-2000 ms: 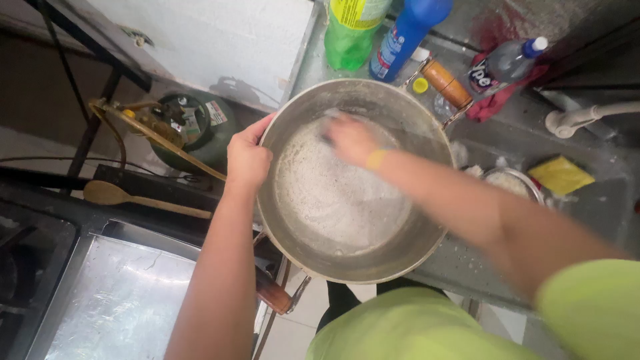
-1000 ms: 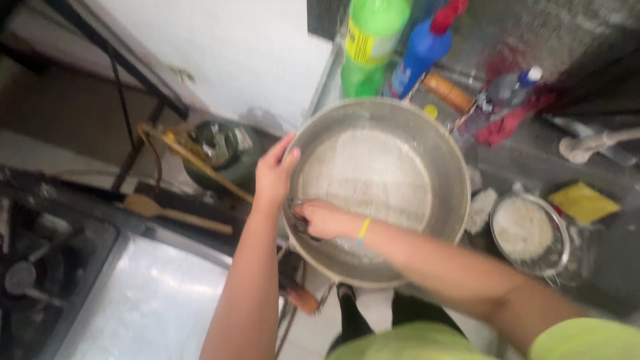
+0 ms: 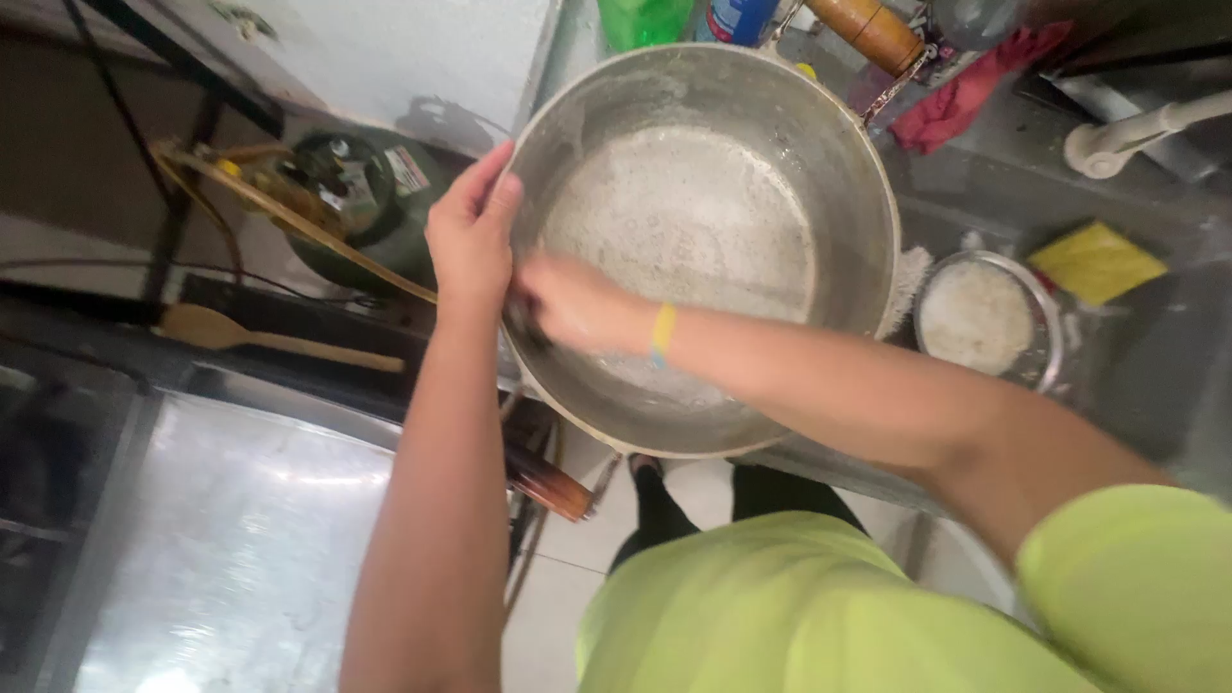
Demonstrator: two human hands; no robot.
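A large round metal pot [image 3: 683, 212] with wooden bail-type handles is tilted so its inside faces me. My left hand [image 3: 474, 231] grips the rim on the left side, thumb along the edge. Inside, against the left wall, my right hand [image 3: 577, 303] is blurred; its fingers are curled on something dark that is mostly hidden, too unclear to name. A yellow band circles the right wrist. One wooden handle [image 3: 866, 34] is at the pot's upper right, the other [image 3: 549, 484] at its lower left. The pot's bottom looks wet and whitish.
Right of the pot, a metal bowl [image 3: 1057, 332] with whitish contents, a yellow sponge or cloth [image 3: 1097, 262], a red cloth [image 3: 980, 87] and a faucet [image 3: 1145, 130] are at the sink. Green [image 3: 643, 21] and blue [image 3: 736, 19] bottles stand behind. A wooden spoon [image 3: 279, 342] and stove [image 3: 67, 462] lie left.
My right hand has gone from the upper part of the pot's inside to its left wall. My left hand stays on the rim. The whitish suds seen earlier on the pot's bottom look thinner.
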